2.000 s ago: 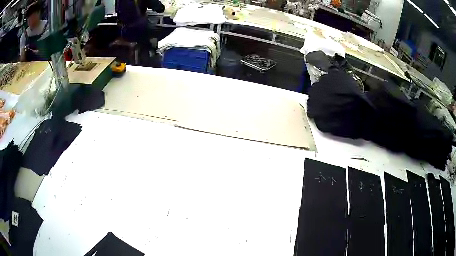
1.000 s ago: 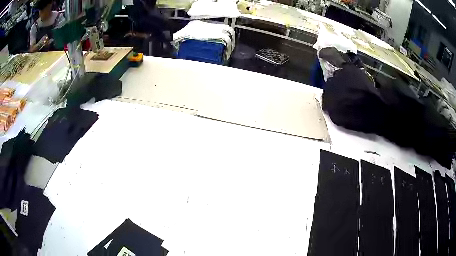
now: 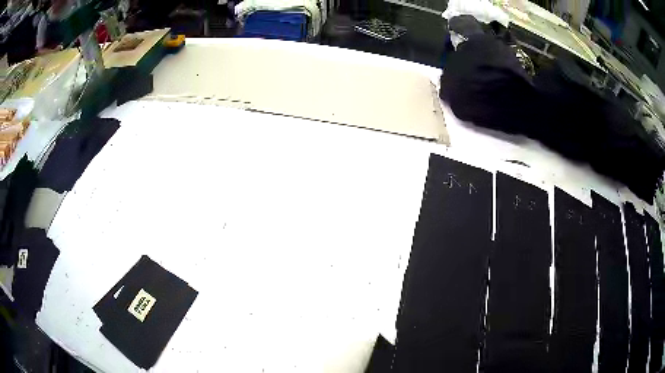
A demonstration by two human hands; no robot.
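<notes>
A small pile of black labelled pieces [image 3: 157, 320] lies slightly fanned on the white table at the lower left, with a cream label [image 3: 142, 304] with dark lettering on top. Long black cut-piece stacks [image 3: 452, 255] lie side by side at the right, with thin white gaps and white chalk marks near their far ends. A black fabric corner [image 3: 380, 355] shows at the bottom edge, beside a pale blurred patch I cannot identify. Neither of my hands can be made out.
A large black fabric heap [image 3: 539, 102] lies at the far right. A beige board [image 3: 306, 84] lies along the far edge. More black pieces [image 3: 33, 266], one with a label, lie at the left edge. A blue crate [image 3: 275, 25] stands beyond the table.
The view has tilted down, so the table's contents sit higher in the picture. The labelled pile now shows whole. A black corner and pale patch have appeared at the bottom edge.
</notes>
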